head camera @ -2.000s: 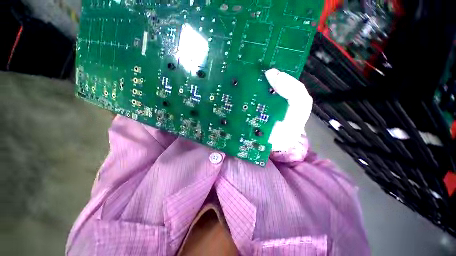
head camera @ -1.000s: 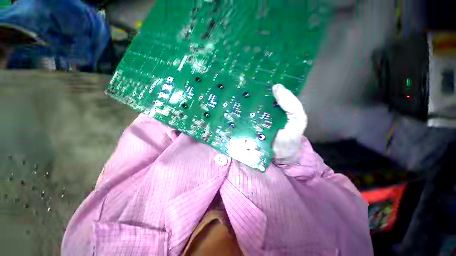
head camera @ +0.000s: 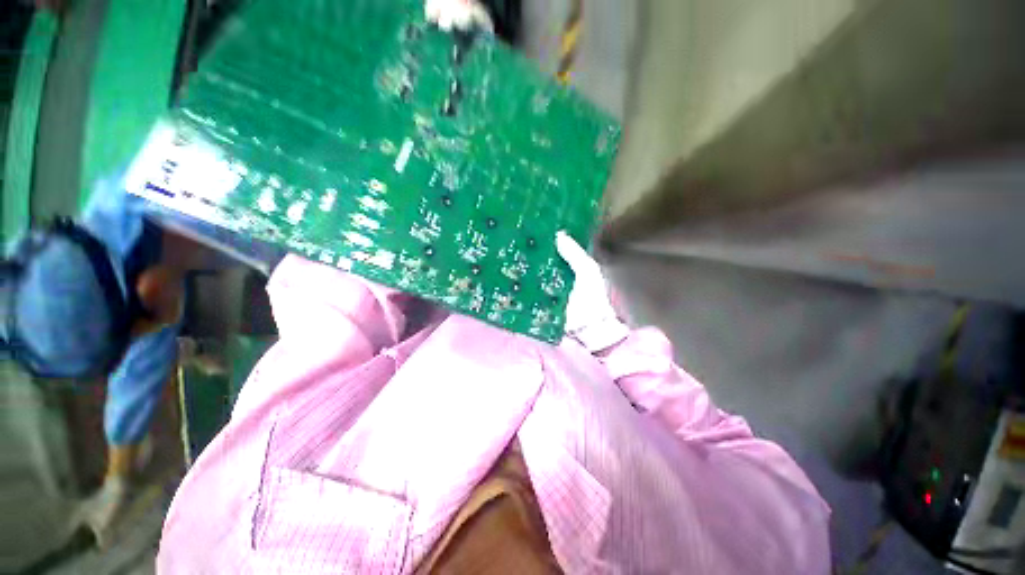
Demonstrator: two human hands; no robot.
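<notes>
A large green circuit board [head camera: 337,146] is held tilted in front of my chest. Small parts and solder points show on its face, with glare at its left corner. My right hand [head camera: 587,294], in a white glove, grips the board's near right edge with the thumb on the face; its other fingers are hidden behind the board. My left sleeve goes under the board, which hides that hand. A small white patch shows at the board's far edge; I cannot tell whether it is a glove or glare.
A person in blue clothes and a blue cap [head camera: 67,298] is at the left, beside green surfaces [head camera: 135,90]. Grey floor with yellow-black tape [head camera: 571,39] shows beyond the board. A dark device with small red and green lights [head camera: 931,483] is at the lower right.
The view has swung from black bins and racks to the person in blue and green surfaces. The board has shifted left in view and remains in my right hand.
</notes>
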